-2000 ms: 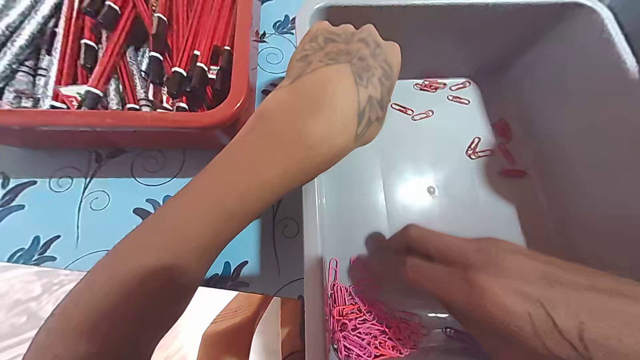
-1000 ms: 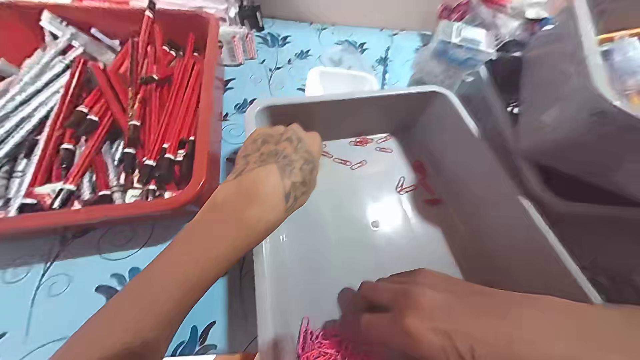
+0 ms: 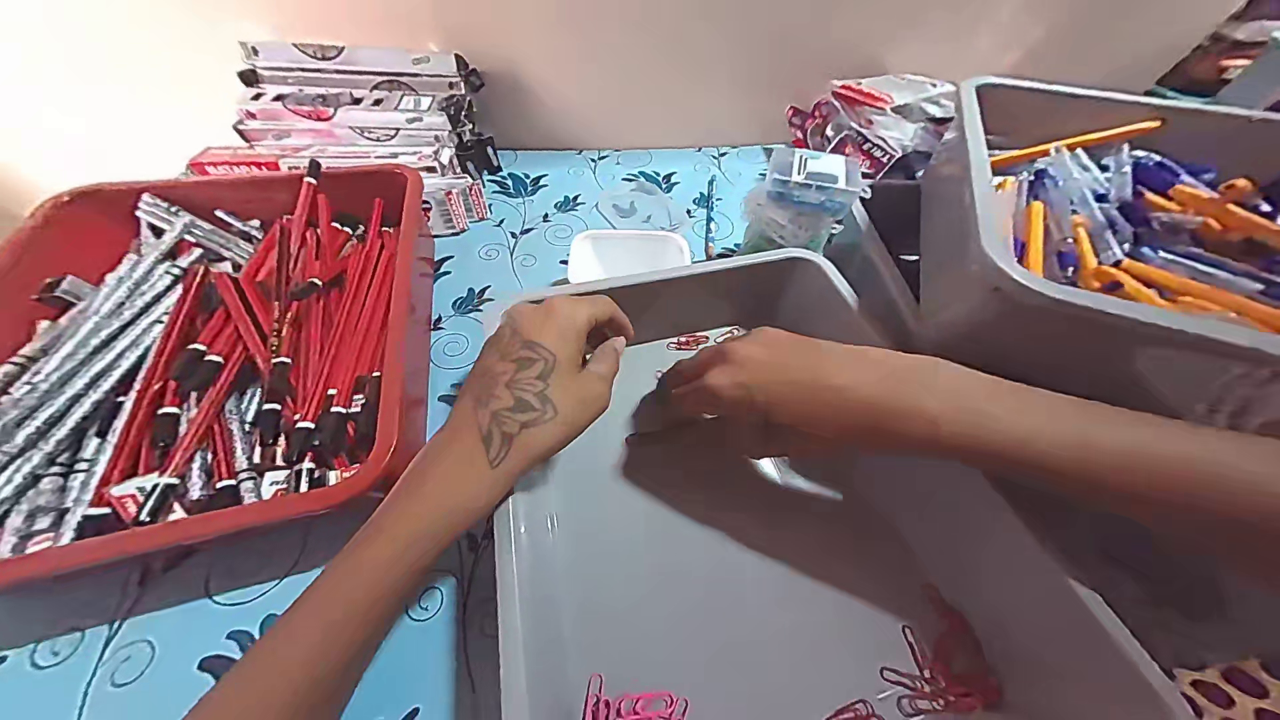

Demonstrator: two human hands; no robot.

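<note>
My left hand (image 3: 550,370), tattooed on its back, is at the left rim of a grey plastic bin (image 3: 508,590), thumb and fingers bent apart with nothing visible between them. My right hand (image 3: 725,385) reaches down inside the bin, fingers bent close to its floor; whether they hold anything is hidden. Just beyond them lie a few red paper clips (image 3: 688,342). Pink paper clips (image 3: 635,703) are at the near left of the bin, cut off by the view's bottom edge. More red paper clips (image 3: 935,680) lie at the near right.
A red tray (image 3: 408,300) of red and silver pencils stands at left. At right is a grey bin (image 3: 985,240) of orange and blue pens. Behind are a small white tub (image 3: 628,255), a clear plastic box (image 3: 815,180), stacked cartons (image 3: 350,100) and plastic packets (image 3: 890,110).
My right hand has moved from the pink paper clips to the far part of the bin. My left hand has loosened from a fist. The view has risen, showing the pens and cartons.
</note>
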